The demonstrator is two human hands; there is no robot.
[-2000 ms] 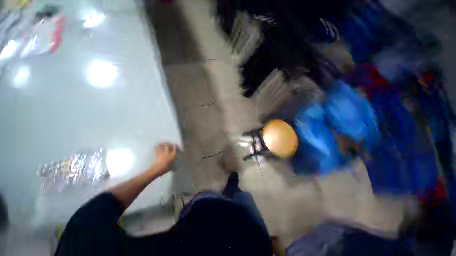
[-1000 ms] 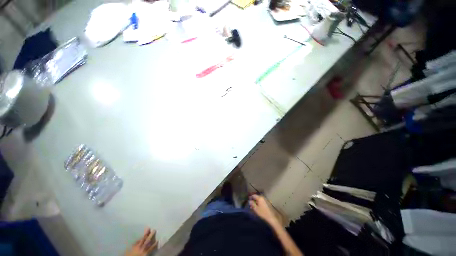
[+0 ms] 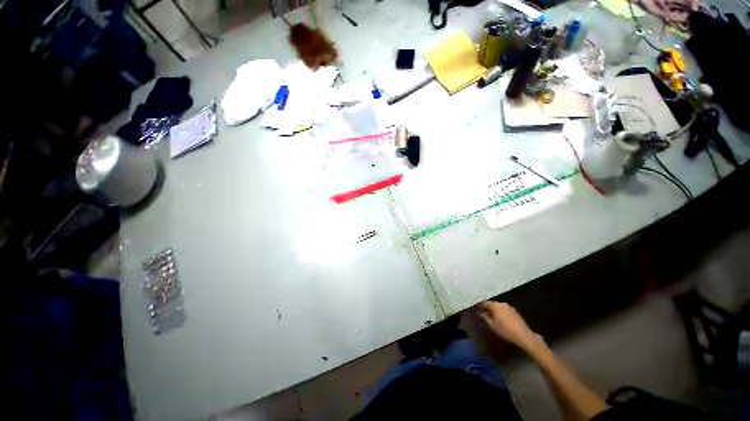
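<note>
My right hand (image 3: 503, 321) is at the table's front edge, right of my body. Its fingers are small and partly blurred, and I cannot tell if they hold anything. My left hand is out of the picture. The pale table (image 3: 238, 238) lies in front of me. A green tape measure (image 3: 460, 219) runs along it toward the right. A flat red strip (image 3: 366, 189) lies mid-table, left of the tape. A clear box with small compartments (image 3: 164, 289) lies near the left edge.
A large pale cylinder (image 3: 119, 171) stands at the left edge, near dark cloth (image 3: 168, 97). An orange-brown feather duster (image 3: 312, 45) lies at the back. A yellow pad (image 3: 456, 62), bottles (image 3: 524, 72) and a corded white appliance (image 3: 617, 156) are at the back right.
The view has swung from the floor and racks onto the table. My left hand, on the table a second ago, has left the picture. My right hand now shows at the table's front edge.
</note>
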